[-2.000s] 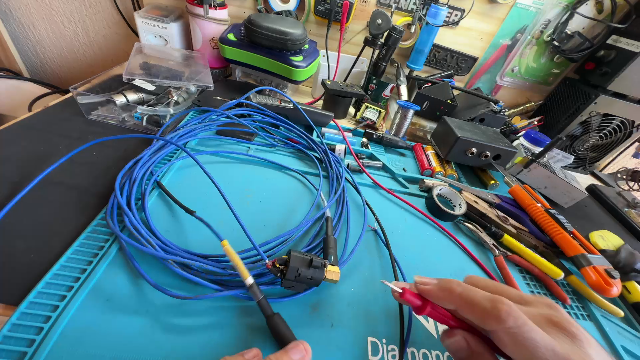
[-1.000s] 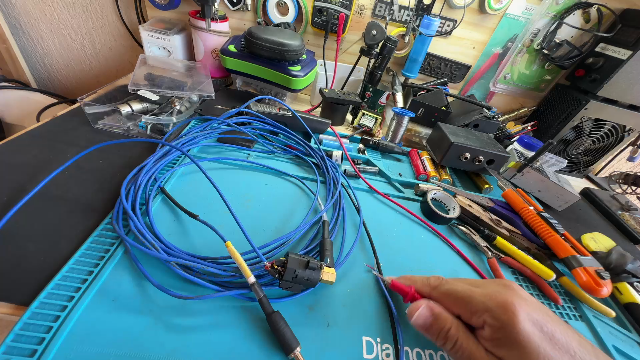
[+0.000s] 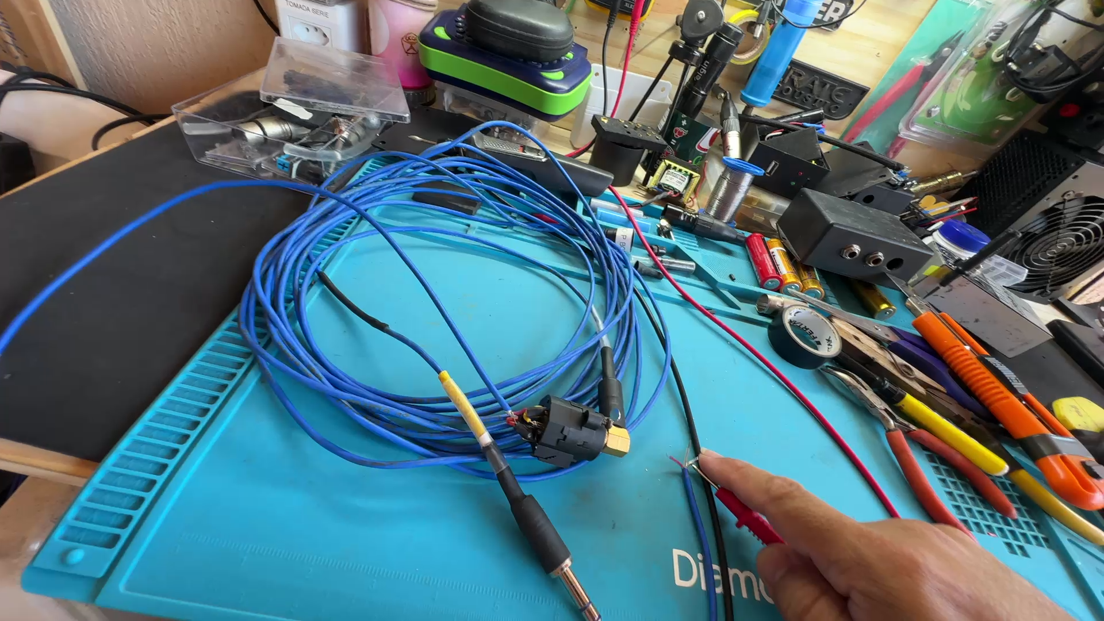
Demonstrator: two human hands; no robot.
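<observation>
My right hand (image 3: 849, 548), at the lower right, holds a red test probe (image 3: 749, 516). Its metal tip and my index fingertip are at the stripped wire ends (image 3: 690, 464) of a thin blue cable (image 3: 700, 539), beside a black lead (image 3: 686, 405). Left of them lies a coil of blue cable (image 3: 276, 345) with a black multi-pin connector (image 3: 565, 429) with a brass-coloured part at its front. A jack plug (image 3: 539, 530) with a black sleeve and yellow tubing points toward the bottom edge. My left hand is out of view.
A teal work mat (image 3: 388, 535) lies under everything. On the right are red-handled pliers (image 3: 918, 483), an orange utility knife (image 3: 992, 388), black tape (image 3: 804, 336) and batteries (image 3: 762, 261). Behind stand a black metal box (image 3: 849, 233), a solder spool (image 3: 731, 194) and a clear plastic box (image 3: 233, 142).
My left hand, at the jack plug two seconds ago, has left the view. The plug now lies on the mat. My right hand has brought the probe tip to the stripped wires.
</observation>
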